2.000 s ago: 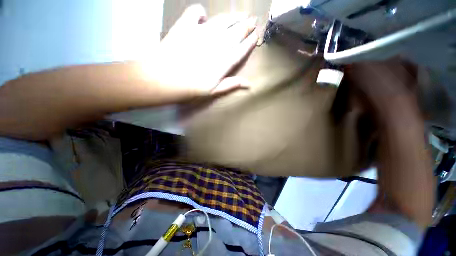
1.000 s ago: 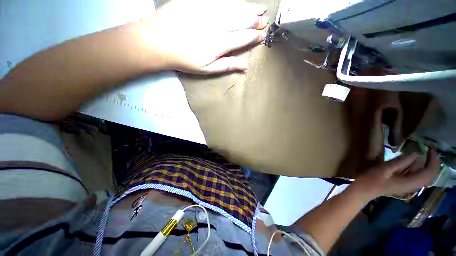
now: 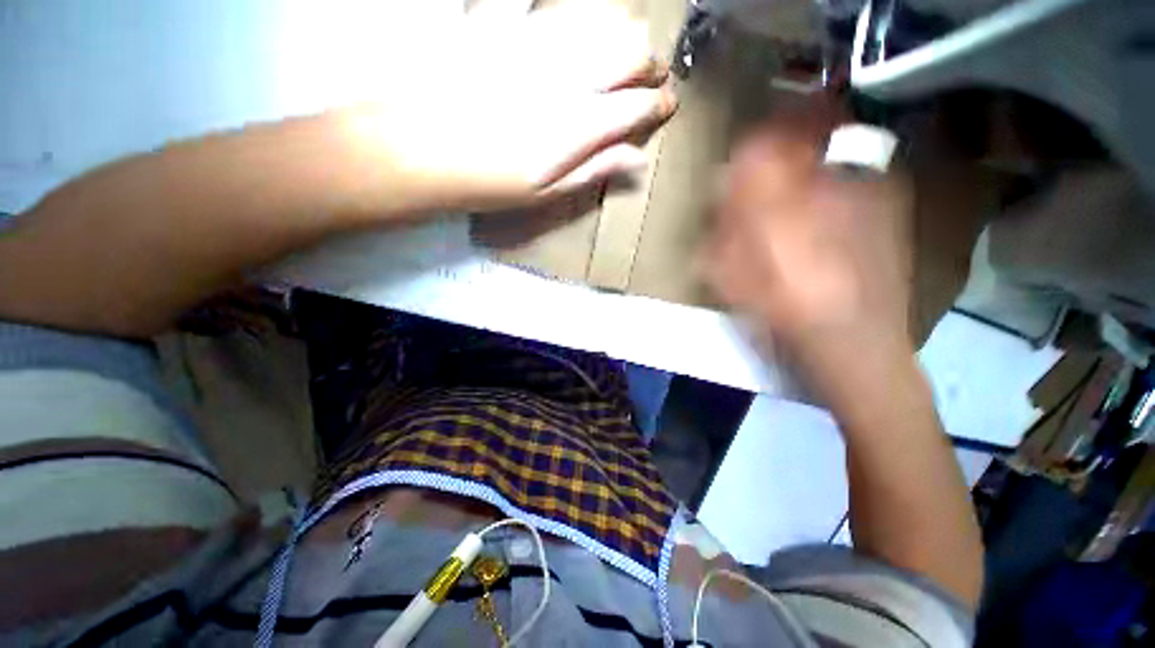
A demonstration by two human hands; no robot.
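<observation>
A khaki-brown cloth panel (image 3: 671,209) lies on the white table under the machine head, with thin straight seam or fold lines running toward me. My left hand (image 3: 545,114) lies flat on the cloth, left of the presser foot area (image 3: 690,38), partly washed out by glare; its fingertips touch the cloth near the lines. My right hand (image 3: 811,228) is blurred, over the right part of the cloth, just below and beside the white round knob (image 3: 860,147). Whether it holds the cloth cannot be told.
The white-grey sewing machine head (image 3: 1064,89) fills the upper right. The white table edge (image 3: 684,332) runs below the cloth, above my checked apron (image 3: 507,443). Brown pieces (image 3: 1064,405) and a blue item (image 3: 1089,608) are at the lower right.
My right hand has come from the far lower right back to the cloth beside the knob. The cloth's near edge has moved up, baring the table edge, and straight lines now show on it.
</observation>
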